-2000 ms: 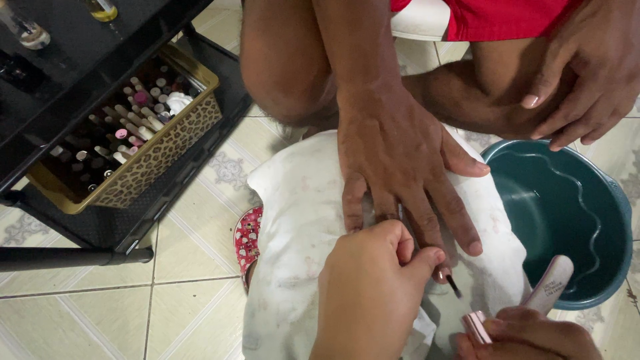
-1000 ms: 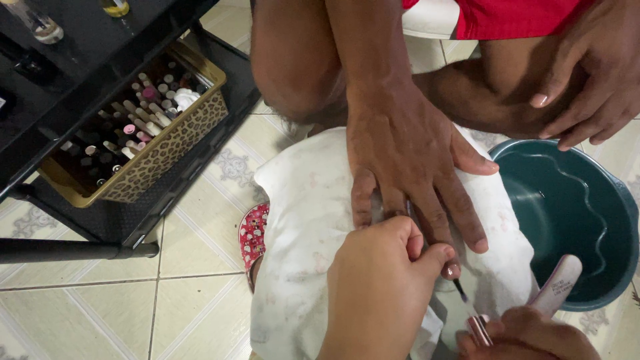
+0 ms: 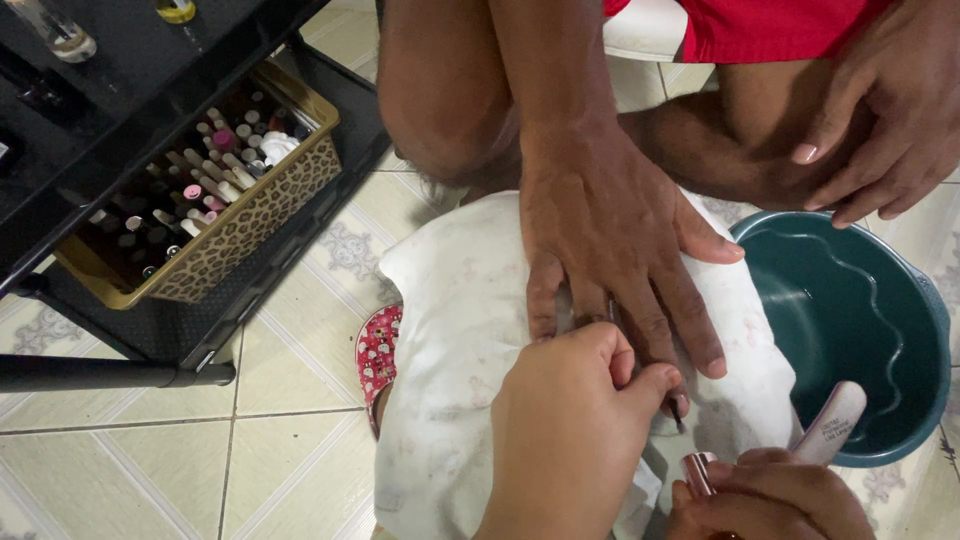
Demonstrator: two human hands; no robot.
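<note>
My left hand (image 3: 577, 420) pinches one finger of another person's hand (image 3: 600, 195) between thumb and index finger. That hand lies palm down, fingers spread, on a white cloth (image 3: 450, 315). A small dark brush tip (image 3: 678, 417) is at the held fingertip; whether it joins the cap cannot be told. Beside it, my right hand (image 3: 772, 495) closes on a shiny rose-gold cap (image 3: 699, 472), its lower part cut off by the frame edge. A pale nail file (image 3: 832, 424) bearing print sticks out beyond the right fingers; its lower end is hidden.
A green plastic basin (image 3: 810, 315) stands on the tiled floor at right. The person's other hand (image 3: 885, 120) hangs above it. At left, a black shelf unit (image 3: 210, 345) holds a leopard-print basket (image 3: 255, 217) of nail polish bottles; glass bottles (image 3: 71, 41) stand on its top.
</note>
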